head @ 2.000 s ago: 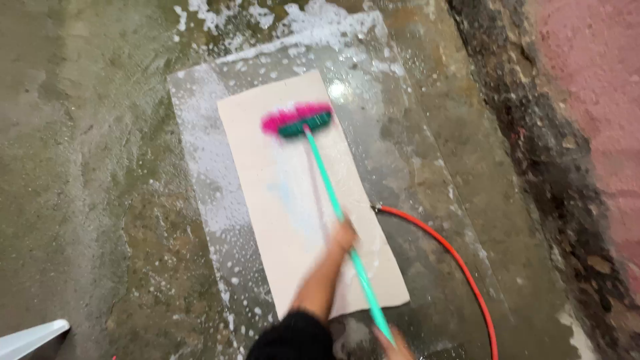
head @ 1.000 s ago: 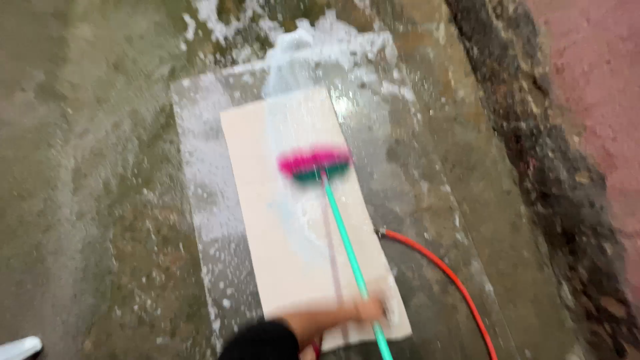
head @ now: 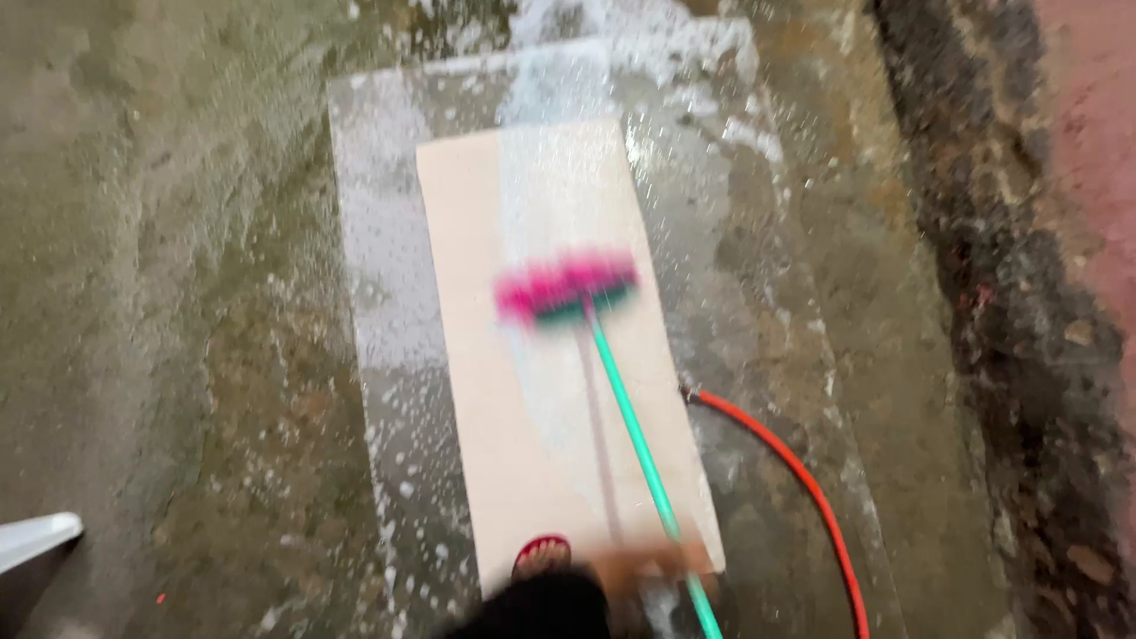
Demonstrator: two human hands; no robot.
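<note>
My left hand, blurred and coming from a black sleeve at the bottom, is closed around the green handle of a push broom. The broom's head, with bright pink bristles and a dark green block, is over the middle of a pale cream mat lying flat on the wet floor. A whitish-blue wet streak runs down the mat. The handle slants down to the bottom edge, where its lower end is cut off. My right hand is not in view.
A foot in a red sandal is at the mat's lower end. An orange-red hose ends at the mat's right edge. Foam and water lie on the concrete. A white object juts in at lower left; a rough dark strip runs down the right.
The broom head has moved down the mat toward me from near its top. My right hand, seen low on the handle two seconds ago, is out of view. The whitish streak shows farther up the mat.
</note>
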